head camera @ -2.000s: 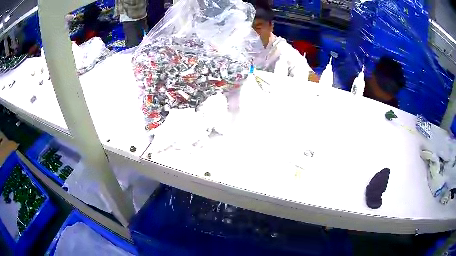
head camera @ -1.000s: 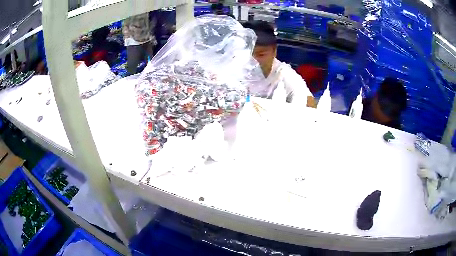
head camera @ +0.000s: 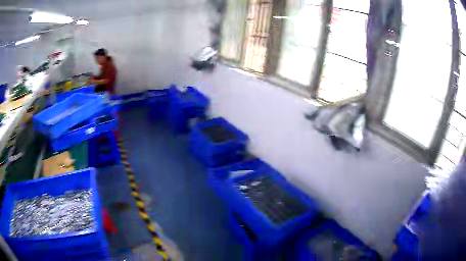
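Neither of my hands is in the picture. Nearest on the left stands a blue plastic crate [head camera: 50, 251] filled with many small silver pieces [head camera: 53, 213]. Nearest on the right, a blue crate [head camera: 291, 229] by the wall holds dark grey contents [head camera: 268, 198] with some shiny bits, too blurred to name. A further blue crate [head camera: 217, 155] behind it also holds something dark. The view is blurred by motion.
Tilted blue crates [head camera: 71, 114] are stacked at the left by the workbench. A yellow-black aisle line [head camera: 134, 186] runs along the floor. A person [head camera: 106, 73] in red stands at the back. Windows [head camera: 296, 46] and dark bundles line the right wall.
The view has swung away from the white shelf, the bag of red-and-silver pieces and the bottles. It now shows the aisle, wall-side crates and windows.
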